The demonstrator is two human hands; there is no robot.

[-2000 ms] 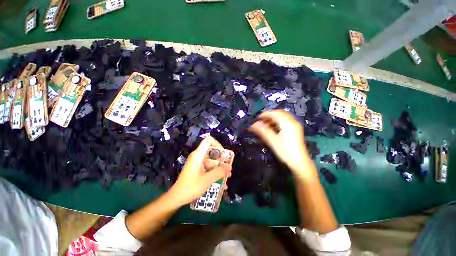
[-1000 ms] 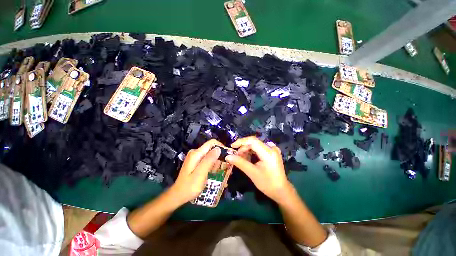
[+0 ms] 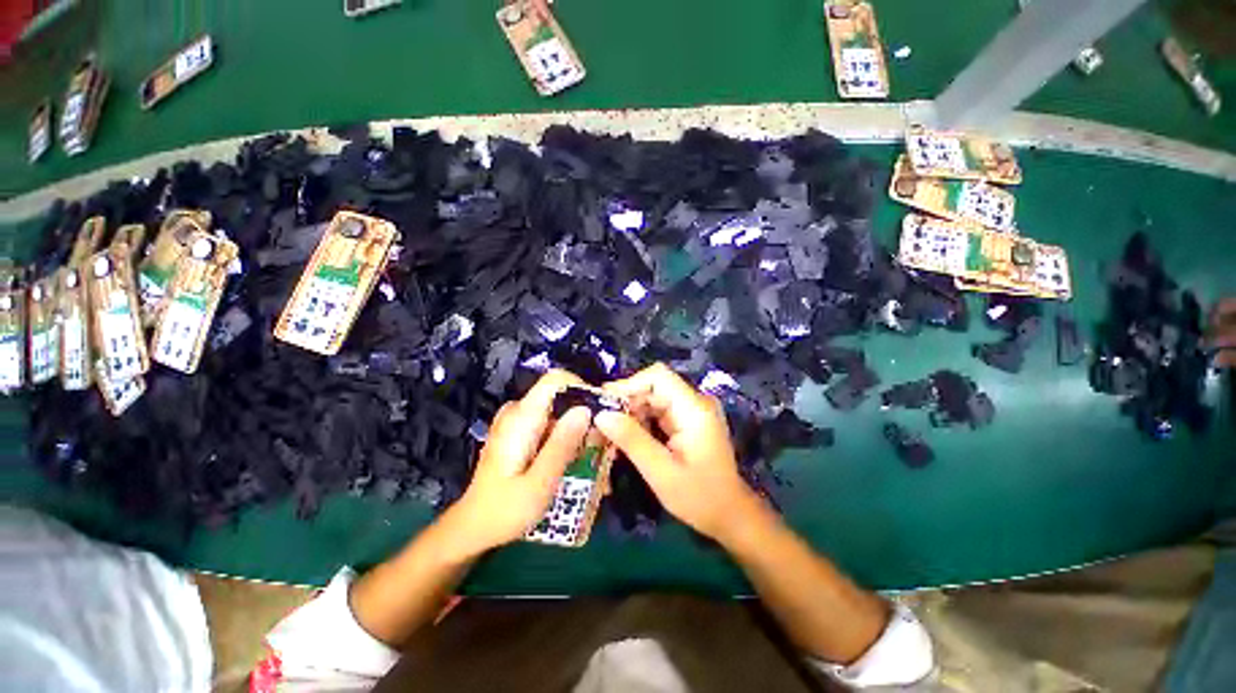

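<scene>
A tan keypad circuit board (image 3: 572,504) stands out below my hands at the front centre, its white lower half with dark key dots showing. My left hand (image 3: 519,467) grips its upper end from the left. My right hand (image 3: 682,454) is at the same end, its thumb and forefinger close together at the board's top edge. A dark piece, seemingly a black pad (image 3: 582,402), lies between the fingertips of both hands at that end. The fingers partly hide it, and I cannot tell which hand grips it.
A heap of black pads (image 3: 447,298) surrounds the hands. One board (image 3: 335,282) lies on it; overlapping boards (image 3: 119,325) are at left, a small pile (image 3: 935,244) at right. Beyond the pale strip (image 3: 651,125), a green conveyor (image 3: 691,54) carries boards. Another person's hand shows at far right.
My right hand has come from the heap to the board's top end, where a dark piece now shows. Since the last earlier frame the hands barely moved. Conveyor boards have shifted left.
</scene>
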